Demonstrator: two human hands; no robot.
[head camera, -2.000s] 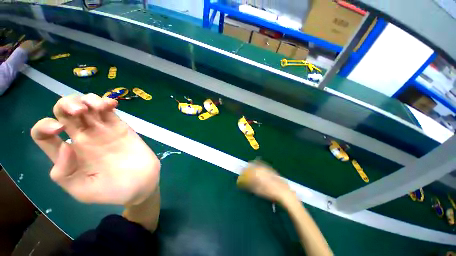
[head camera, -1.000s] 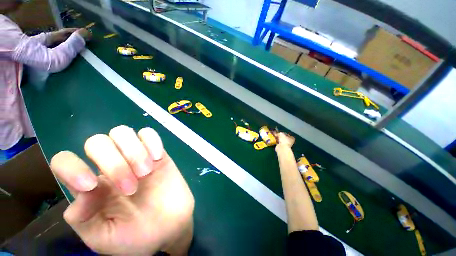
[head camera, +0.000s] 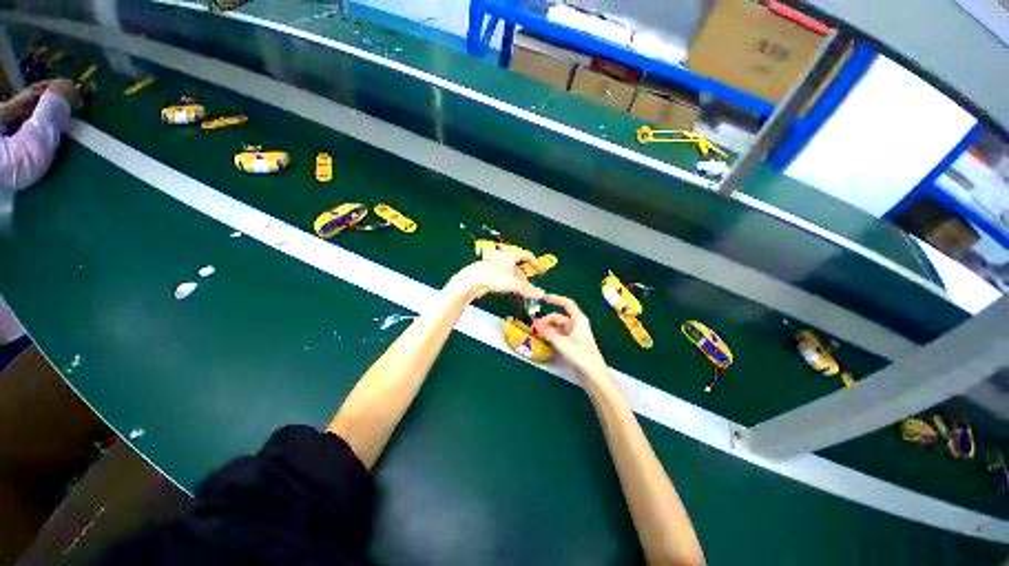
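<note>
A yellow housing (head camera: 528, 342) lies on the pale metal rail, just below my hands. Small dark and reddish wires and a tiny pale piece (head camera: 533, 305) show between my fingertips above it. My left hand (head camera: 495, 279) reaches in from the left with its fingertips at the wires. My right hand (head camera: 570, 334) is at the housing's right side, fingers bent around the wires; the exact grip is too small to tell. Another yellow housing (head camera: 500, 252) with a yellow strip (head camera: 541, 265) lies on the belt behind my left hand, partly hidden.
The green belt (head camera: 443, 210) carries several more yellow housings, strips and blue-lined units (head camera: 706, 345). A grey support (head camera: 885, 387) stands at the right. A person's sleeve (head camera: 33, 144) is at the far left. A long yellow forked part (head camera: 675, 137) lies on the far surface.
My left hand has moved from the near left to the rail beside my right hand. My right hand has drawn back from the belt; a yellow housing is now on the rail. The view has shifted.
</note>
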